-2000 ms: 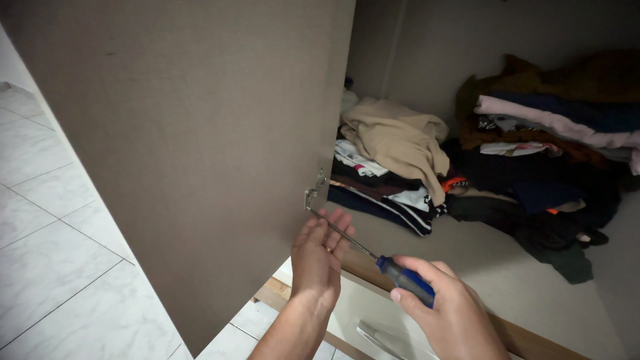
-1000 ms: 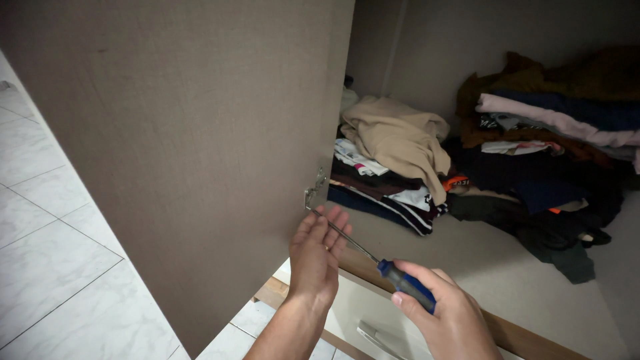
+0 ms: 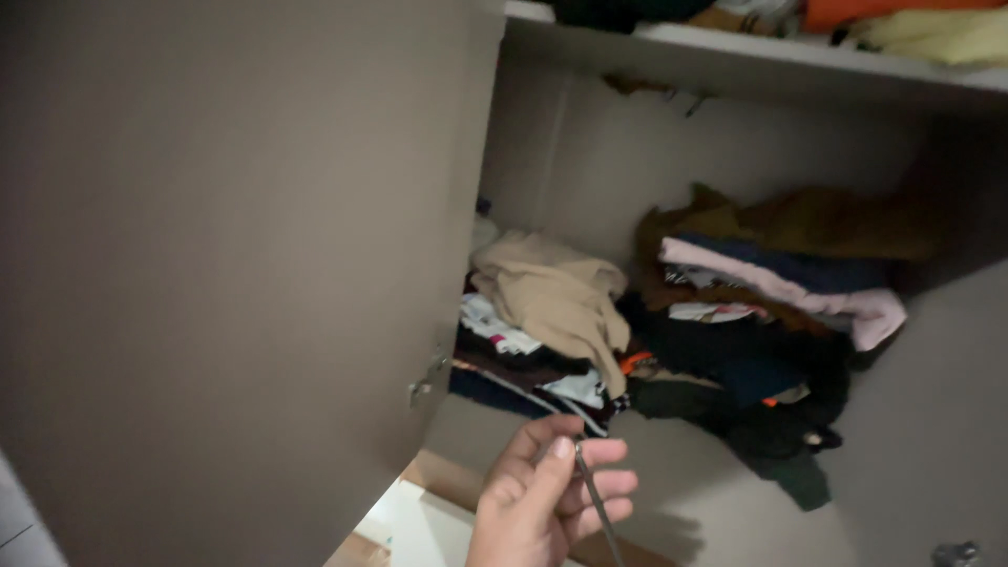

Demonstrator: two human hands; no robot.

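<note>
My left hand (image 3: 551,496) is raised in front of the cabinet shelf, its thumb and forefinger at the tip of the screwdriver's metal shaft (image 3: 597,500). Whether a small part sits at that tip is too blurred to tell. The shaft runs down out of the frame; its handle and my right hand are out of view. To the left of my hand, not touching it, a metal hinge (image 3: 425,382) is on the edge of the open cabinet door (image 3: 236,276).
Folded clothes lie on the shelf, with a beige garment (image 3: 551,287) on the left pile and a pink one (image 3: 787,291) on the right. An upper shelf (image 3: 756,47) holds more clothes. Another metal hinge part (image 3: 957,554) is at the lower right.
My left hand and the screwdriver shaft have moved away from the door hinge. My right hand and the blue handle have gone out of view. The view has tilted up.
</note>
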